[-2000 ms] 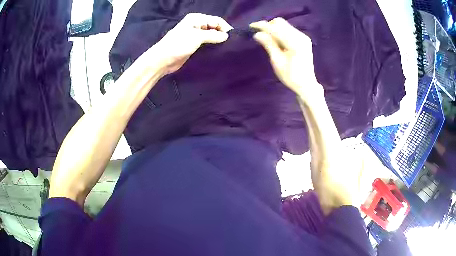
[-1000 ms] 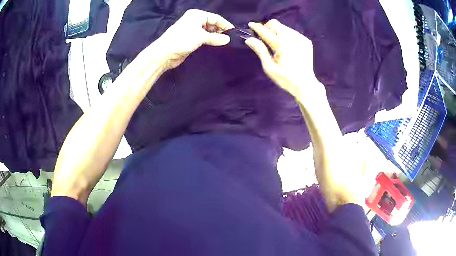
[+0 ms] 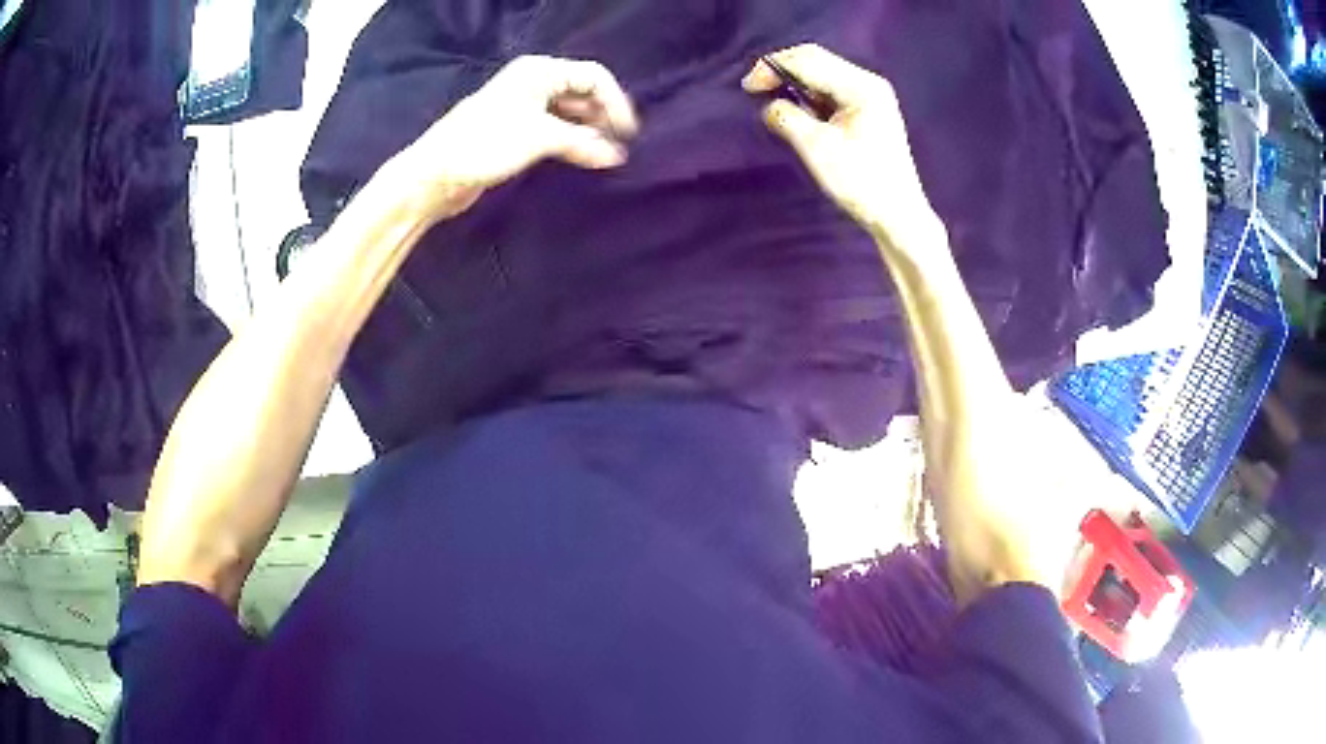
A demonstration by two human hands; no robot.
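A large dark purple garment (image 3: pixel 684 247) lies spread in front of me. My left hand (image 3: pixel 570 119) is over its upper left part, slightly blurred, with fingers curled and apart and nothing seen in it. My right hand (image 3: pixel 829 116) is over the upper middle right and holds a small dark pointed tool, likely thread snips (image 3: pixel 790 80), between thumb and fingers. The two hands are apart.
A second dark garment (image 3: pixel 95 262) lies at the left. A phone-like rectangular item (image 3: pixel 220 61) sits on dark cloth at the top left. A dark ring-like item (image 3: pixel 298 250) shows beside my left forearm. Blue mesh baskets (image 3: pixel 1214 393) and a red item (image 3: pixel 1123 589) are at the right.
My hands have moved apart. My left hand has let go of the dark piece pinched between them and drawn back left. The small tool now shows in my right hand.
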